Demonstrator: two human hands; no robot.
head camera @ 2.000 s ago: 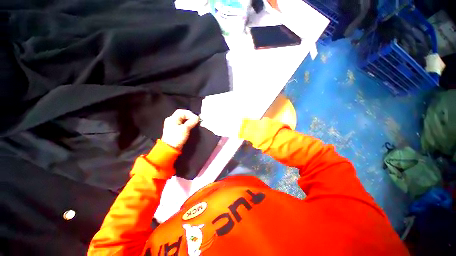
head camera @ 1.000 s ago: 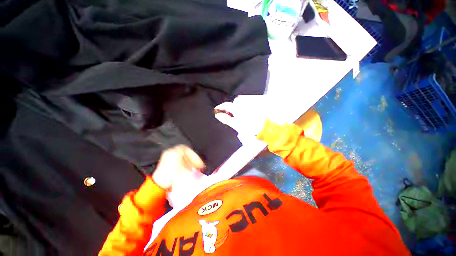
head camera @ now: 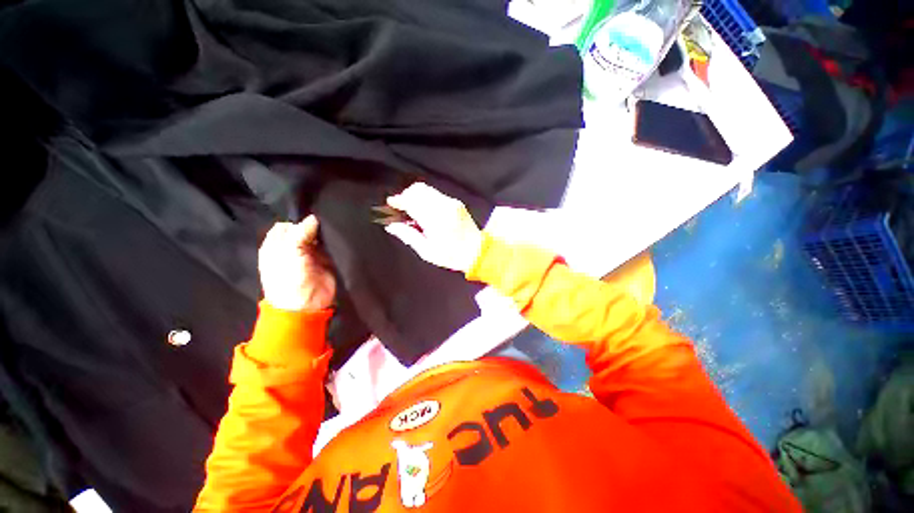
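A large black blazer (head camera: 401,90) lies heaped over the table, with a shiny round button (head camera: 178,338) at the lower left. My left hand (head camera: 297,267) is closed on a fold of the black cloth. My right hand (head camera: 437,226) is to its right, over the cloth, and holds small dark thread snips (head camera: 389,214) whose tips point left toward my left hand. The snips are partly hidden by the fingers.
The white table (head camera: 611,220) shows at the right, with a black smartphone (head camera: 683,131) and a clear bottle (head camera: 623,45) on it. Blue crates (head camera: 858,263) and greenish bundles stand on the blue floor (head camera: 727,240).
My right hand has moved left over the cloth and the snips now show clearly. My left hand has moved up and left from the hem edge and taken a fold of cloth.
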